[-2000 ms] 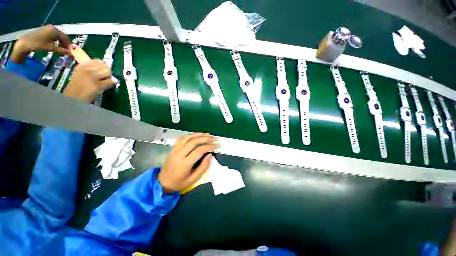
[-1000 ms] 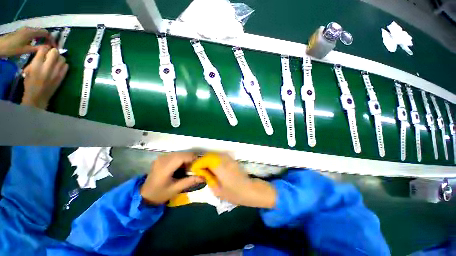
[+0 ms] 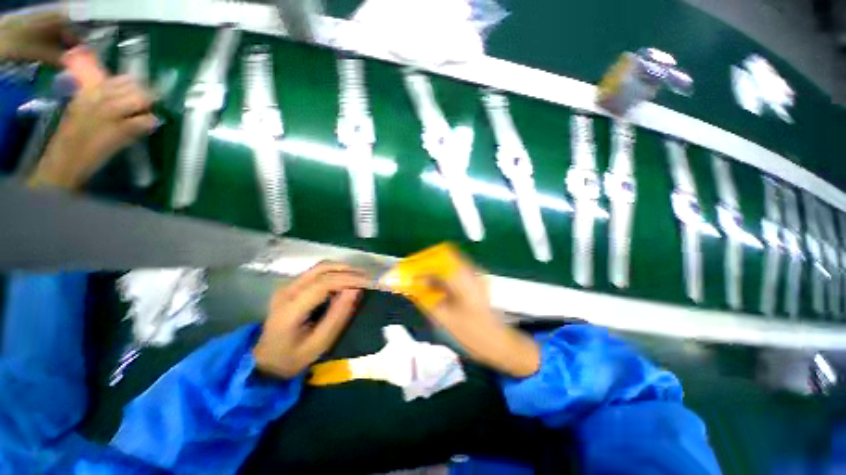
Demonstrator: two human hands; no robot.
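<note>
The picture is blurred. My right hand grips a flat yellow-orange scraper, raised at the near rail, with something white at its left end. My left hand is bent, its fingertips at that white end; whether they pinch it is unclear. Below, a second yellow scraper lies on the dark bench, its right end meeting a crumpled white wipe.
Pale smartwatches lie in a row across the green belt. A grey post crosses at left. Another person's hands work at upper left. White wipes lie on the near bench; a bottle stands beyond the far rail.
My right hand has come in and now holds a yellow scraper up by the rail. My left hand has left the scraper and wipe lying on the bench. The view has shifted slightly.
</note>
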